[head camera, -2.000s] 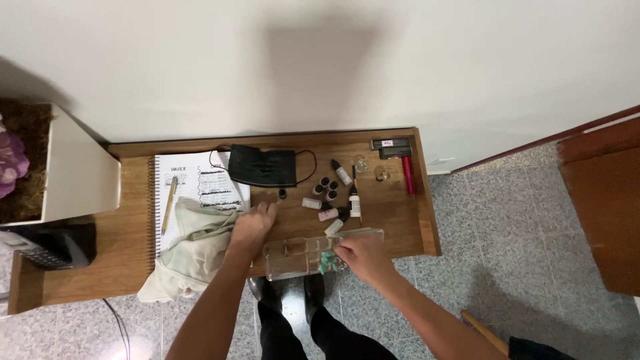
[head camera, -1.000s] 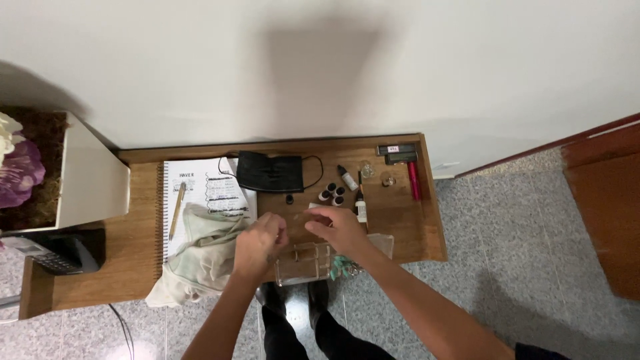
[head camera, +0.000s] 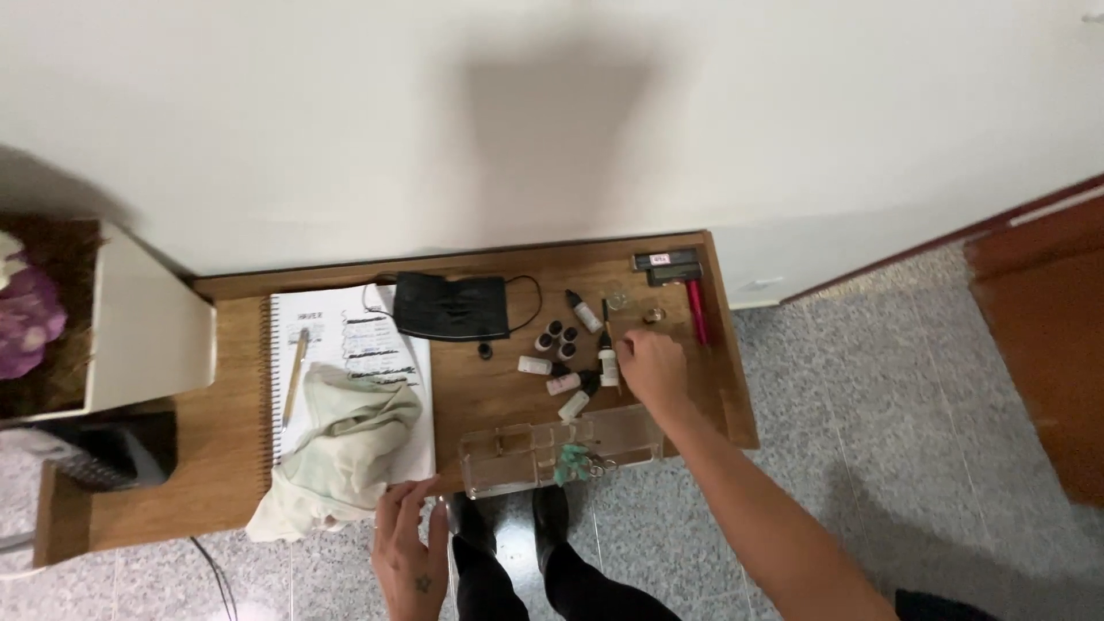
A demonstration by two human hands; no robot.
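Note:
My right hand (head camera: pixel 655 366) is over the wooden shelf, its fingertips beside an upright-pointing white dropper bottle (head camera: pixel 609 366) and a thin brush; whether it pinches anything is hidden. My left hand (head camera: pixel 412 526) rests at the shelf's front edge by a crumpled pale cloth (head camera: pixel 354 440), fingers apart and holding nothing visible. Several small bottles lie or stand mid-shelf, among them a pink-labelled one (head camera: pixel 564 383) and a group with dark caps (head camera: pixel 556 340). A clear divided plastic tray (head camera: pixel 500 466) at the front edge holds a teal item (head camera: pixel 571 464) and small scissors (head camera: pixel 601 465).
A black face mask (head camera: pixel 453 307) lies at the back, beside a spiral notebook (head camera: pixel 332 319) with a pen (head camera: pixel 295 378). Black cases (head camera: pixel 666 261) and a magenta-handled tool (head camera: pixel 697 310) sit at the right. A white planter (head camera: pixel 151 319) and a telephone (head camera: pixel 103 453) stand left.
My left hand has moved down to the shelf's front edge. My right hand has moved right, from near the middle to beside the white bottle.

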